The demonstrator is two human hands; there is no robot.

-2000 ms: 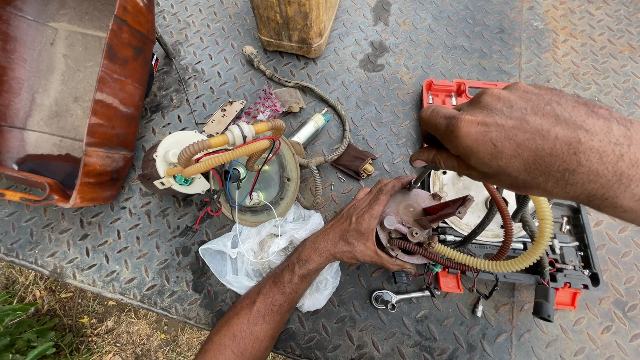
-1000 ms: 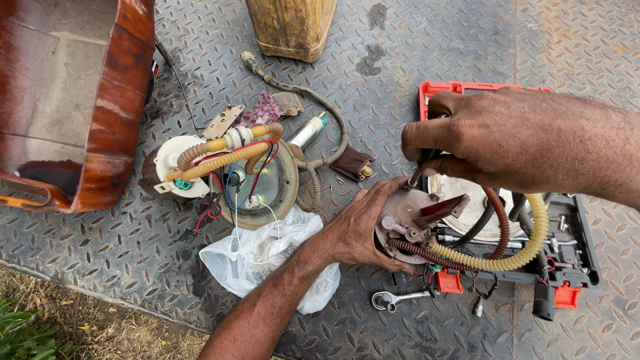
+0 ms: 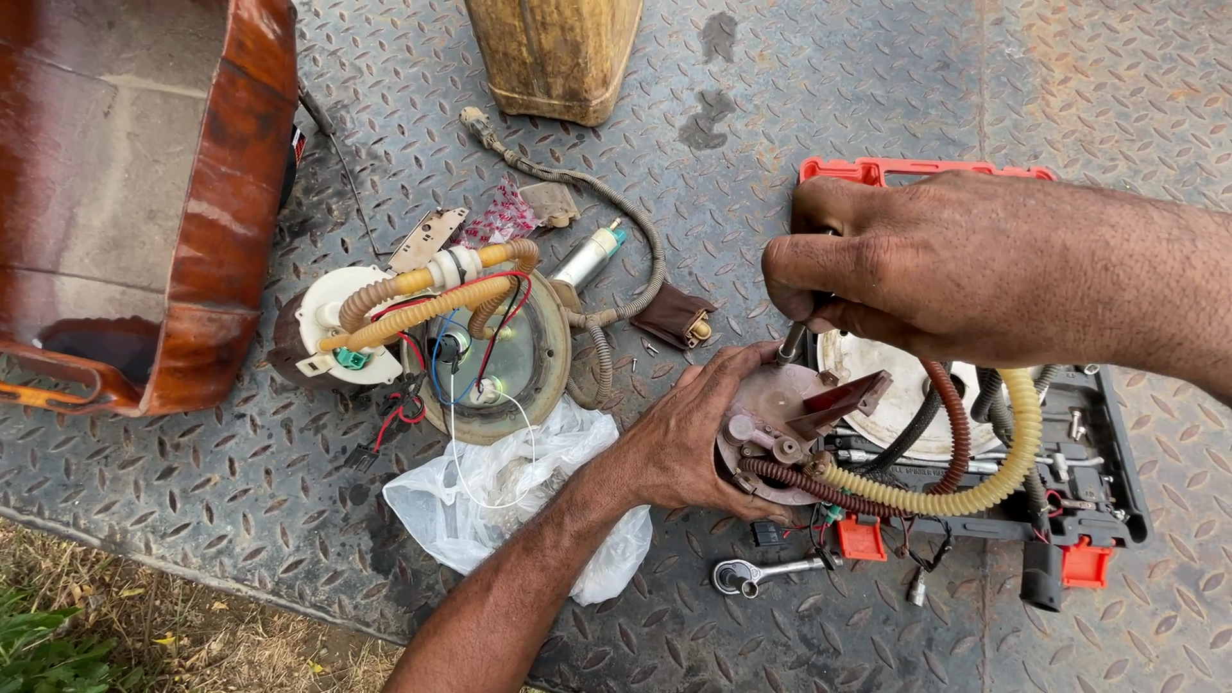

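My left hand (image 3: 698,433) grips a round plastic fuel pump module (image 3: 765,399) from its left side. Above it, my right hand (image 3: 857,260) is closed around a mostly hidden driver handle, whose metal socket tip (image 3: 792,344) meets the module's upper edge. A cream corrugated hose (image 3: 1025,452) and a dark red one (image 3: 958,423) curve right from the module, over a white round flange (image 3: 876,395) and a black tool case (image 3: 1121,462). Farther left lies another pump assembly with tan corrugated hoses (image 3: 423,318), thin wires and a round flange (image 3: 544,346).
A ratchet wrench (image 3: 741,577) lies below the module. A white plastic bag (image 3: 606,549) is under my left forearm. Around the diamond-plate metal surface (image 3: 731,241) are a metal cylindrical pump (image 3: 587,255), a brown pouch (image 3: 669,318), small screws, a yellowish container (image 3: 553,58) and a cut-open orange-brown container (image 3: 226,192).
My right hand has shifted slightly and its grip on the driver looks different. My left hand stays on the module.
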